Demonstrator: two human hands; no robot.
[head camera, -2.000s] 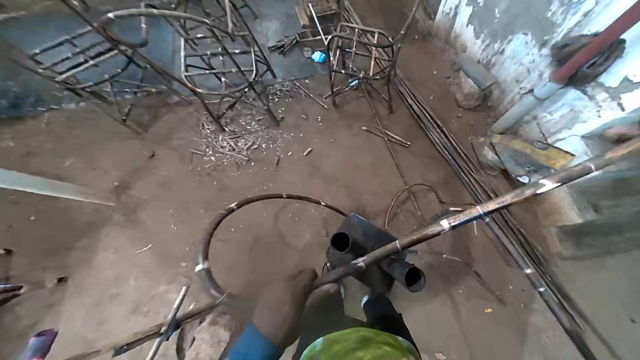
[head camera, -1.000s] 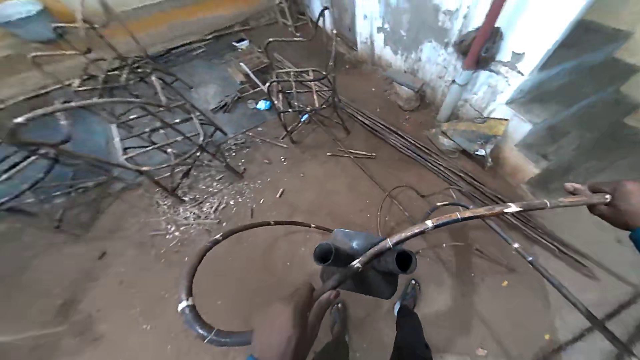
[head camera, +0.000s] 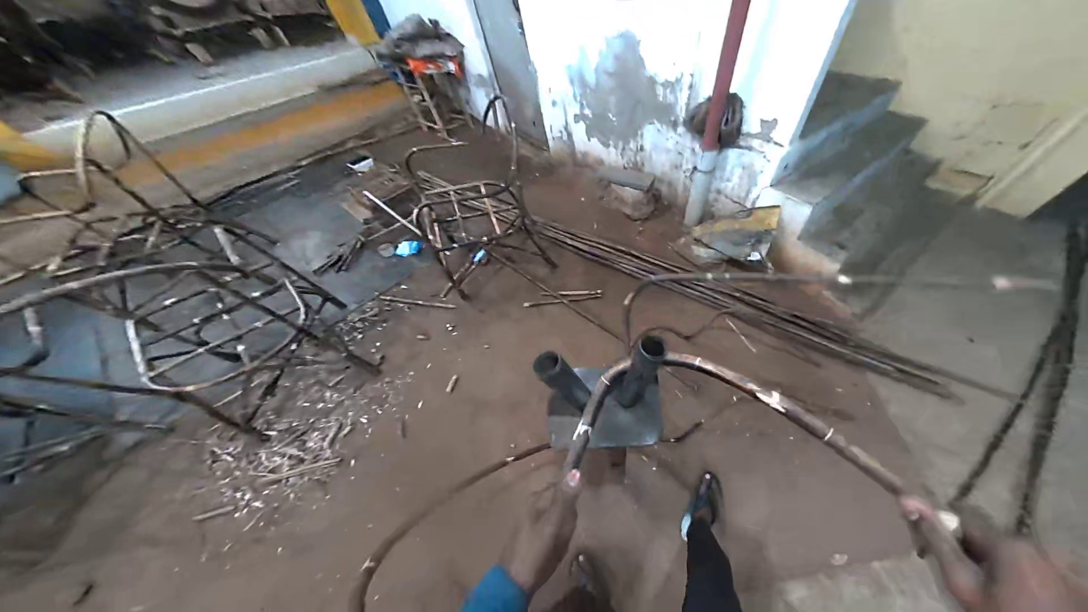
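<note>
A long brown cane pole (head camera: 790, 410) with pale rings at its joints curves across the lower middle. My left hand (head camera: 548, 518) is closed around it left of the bending stand, and my right hand (head camera: 977, 544), blurred, grips it near its end at the lower right. Between my hands the cane bends against the right one of two upright metal pipes (head camera: 648, 361) on a dark metal plate (head camera: 608, 425). A further curved length of cane (head camera: 442, 503) sweeps low on the left, toward the bottom edge.
Cane chair frames (head camera: 212, 323) stand at left, and a smaller frame (head camera: 476, 212) is farther back. Wood shavings (head camera: 289, 463) litter the floor. A bundle of long poles (head camera: 722, 293) lies at right, before concrete steps (head camera: 858, 153) and a wall with a red pipe (head camera: 727, 76).
The cane was straighter across the stand two seconds ago; now it is bent sharply at the pipe. My right hand has come lower and nearer. The view has tilted up.
</note>
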